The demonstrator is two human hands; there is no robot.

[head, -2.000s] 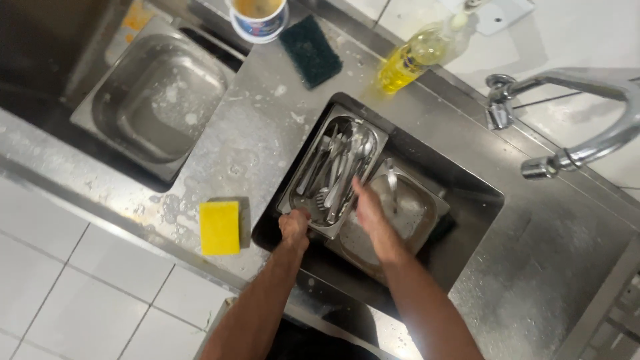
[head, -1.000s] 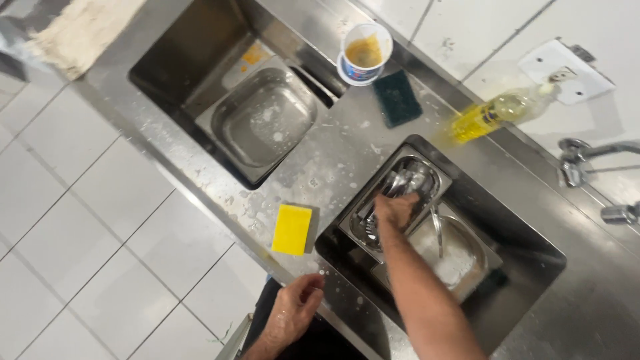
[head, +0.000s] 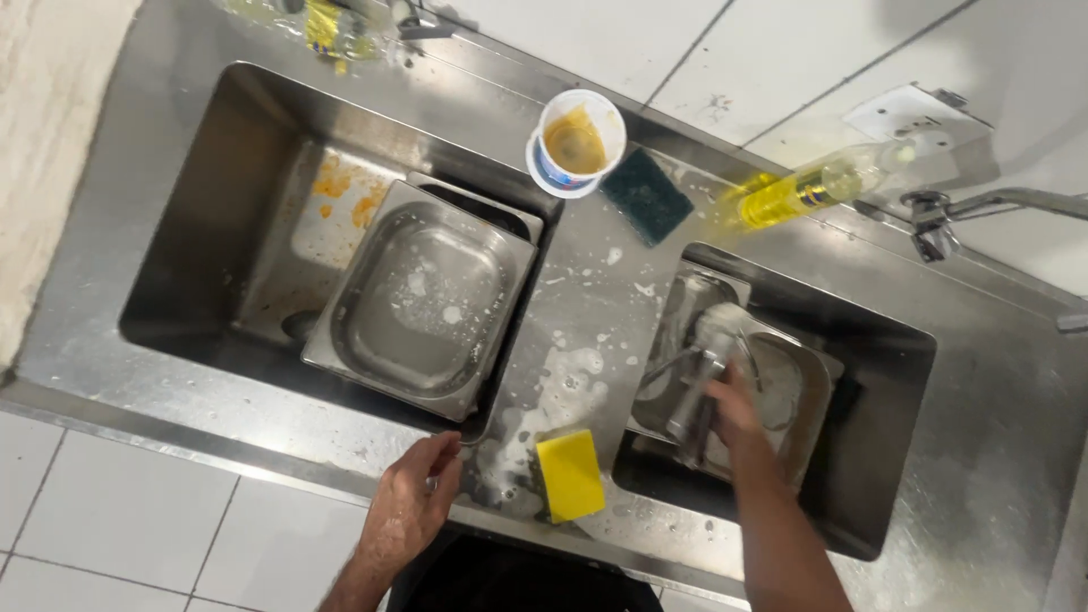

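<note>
Over the right sink basin, my right hand (head: 733, 404) is closed on a blurred bundle of metal cutlery (head: 701, 399). Below the bundle lies a steel pan (head: 667, 374), and beside it stands a second steel pan (head: 816, 408) with cloudy, soapy water. My left hand (head: 422, 484) is wet and holds nothing, its fingers loosely curled at the front edge of the counter near the left basin. A yellow sponge (head: 570, 476) lies on the counter between the hands.
The left basin (head: 178, 255) holds a steel pan (head: 408, 314) with suds and orange residue behind it. A white tub (head: 544, 170), a dark green scouring pad (head: 648, 197) and a bottle of yellow liquid (head: 790, 197) are along the back. A faucet (head: 935, 225) stands at the right.
My right hand has lifted the cutlery out of the pan where it lay. My left hand has let go of the pan's edge and moved left. The view has swung left.
</note>
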